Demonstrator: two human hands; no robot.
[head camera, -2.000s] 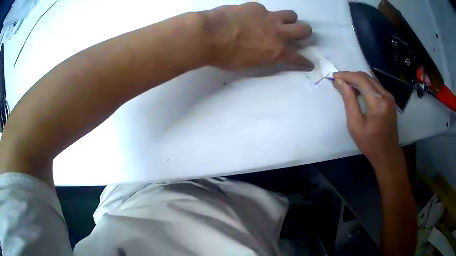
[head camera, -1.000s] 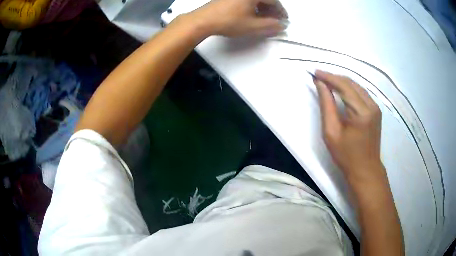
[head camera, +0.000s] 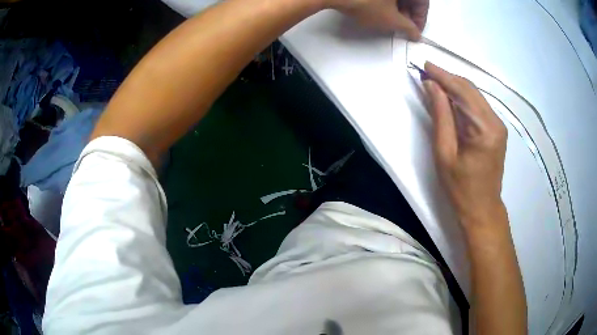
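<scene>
A long curved pale strip (head camera: 552, 157) with dark edges lies on the white table cover (head camera: 393, 124), running from my left hand down the right side. Small handwriting shows on it. My left hand (head camera: 399, 14), partly cut off by the top edge, has its fingertips at the strip's upper end; whether it grips the strip cannot be told. My right hand (head camera: 468, 127) holds a thin marking pen (head camera: 421, 70), its tip on the white surface by the strip's end, where short dark lines show. Most of the pen is hidden by my fingers.
White shreds (head camera: 230, 237) lie on the dark green floor (head camera: 219, 154) left of the table edge. Crumpled light-blue cloth (head camera: 62, 147) is heaped at the far left. Another dark curved line runs at the upper right. A small dark pointed thing shows at the lower right corner.
The view has swung from the iron to the strip. Since one second ago, my left hand has moved right to the strip's end, and the pen tip has come up beside it.
</scene>
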